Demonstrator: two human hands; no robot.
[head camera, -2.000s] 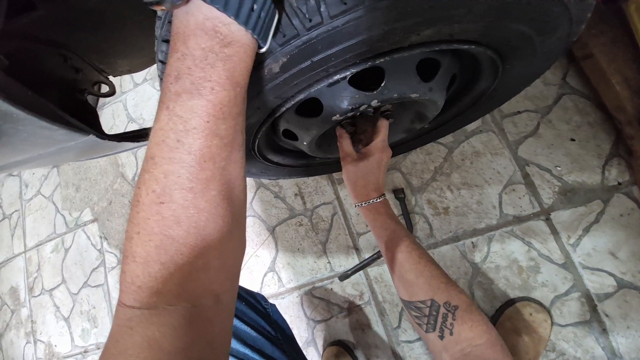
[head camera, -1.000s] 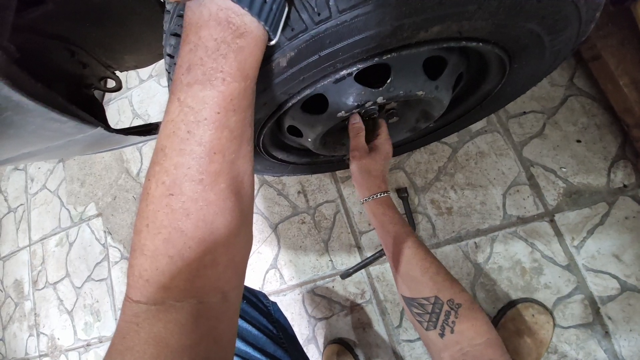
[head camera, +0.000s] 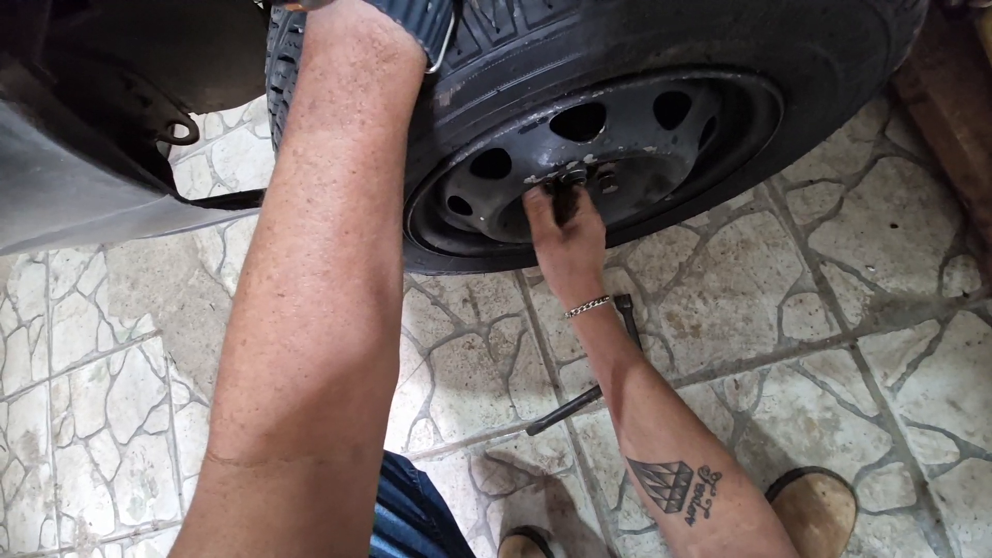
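A car wheel with a dark steel rim (head camera: 519, 143) stands at the upper centre, its tire (head camera: 496, 85) reaching the top edge. My right hand (head camera: 570, 225) is at the hub, thumb and blackened fingers closed around a wheel bolt that they largely hide. Other bolt heads (head camera: 607, 182) show just to the right. My left forearm crosses the view in front of the tire; the left hand lies past the top edge, near a dark ribbed band with a metal loop. Below my right wrist, an L-shaped lug wrench (head camera: 566, 411) rests on the floor, partly behind the forearm.
The car's body panel (head camera: 93, 178) and dark wheel arch are at the upper left. A brown, worn edge (head camera: 945, 124) runs down the right side. Stone-patterned tiles (head camera: 465, 364) cover the floor. Two shoe tips (head camera: 814, 508) show at the bottom, beside blue jeans (head camera: 415, 504).
The fingers of my right hand have shifted at the hub, staying by the same group of bolts. My left forearm remains across the tire, and the lug wrench lies as before.
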